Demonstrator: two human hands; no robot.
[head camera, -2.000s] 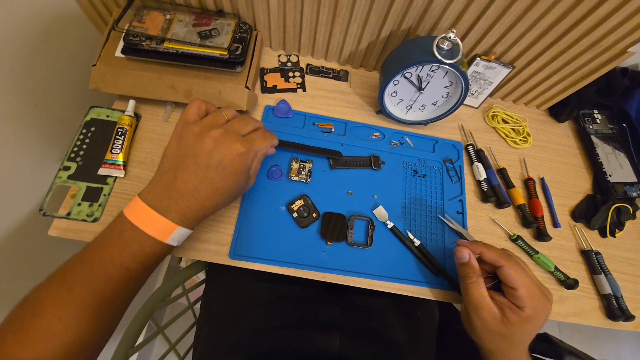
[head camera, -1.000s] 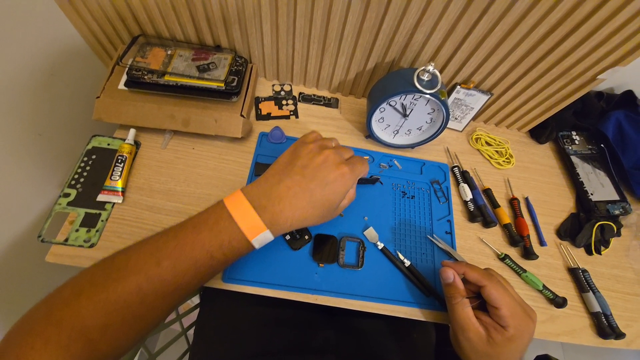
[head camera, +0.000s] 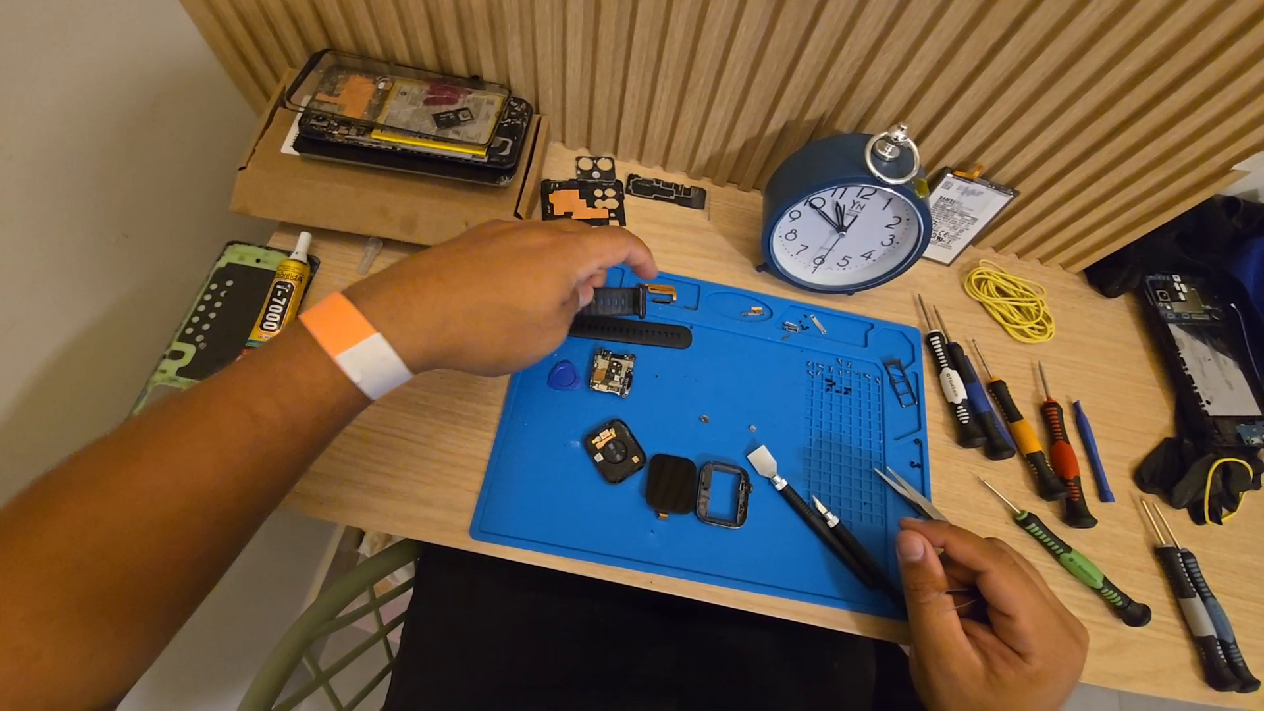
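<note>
My left hand (head camera: 504, 296) is over the mat's back left corner, its fingers at a black watch strap with a buckle (head camera: 617, 301); its grip is hidden. Just in front of that strap lies another black strap (head camera: 642, 333). My right hand (head camera: 987, 612) holds metal tweezers (head camera: 913, 494), tips over the right edge of the blue repair mat (head camera: 612, 553). On the mat are a small circuit module (head camera: 612, 373), a blue opening pick (head camera: 564, 375), a round-sensor watch back (head camera: 614, 451), a dark watch screen (head camera: 671, 484), an empty watch frame (head camera: 724, 495), a flat-bladed pry tool (head camera: 800, 502) and a craft knife (head camera: 839, 528).
A blue alarm clock (head camera: 845, 222) stands behind the mat. Screwdrivers (head camera: 1062, 459) and a coiled yellow cord (head camera: 1010, 301) lie right. At left are a glue tube (head camera: 281, 291), a green phone panel (head camera: 212, 306) and a cardboard box (head camera: 385, 202) bearing phone parts.
My left hand moved right over the mat, then back left. The buckled strap, earlier at the right end of the other strap, is now behind it. My right hand keeps the tweezers.
</note>
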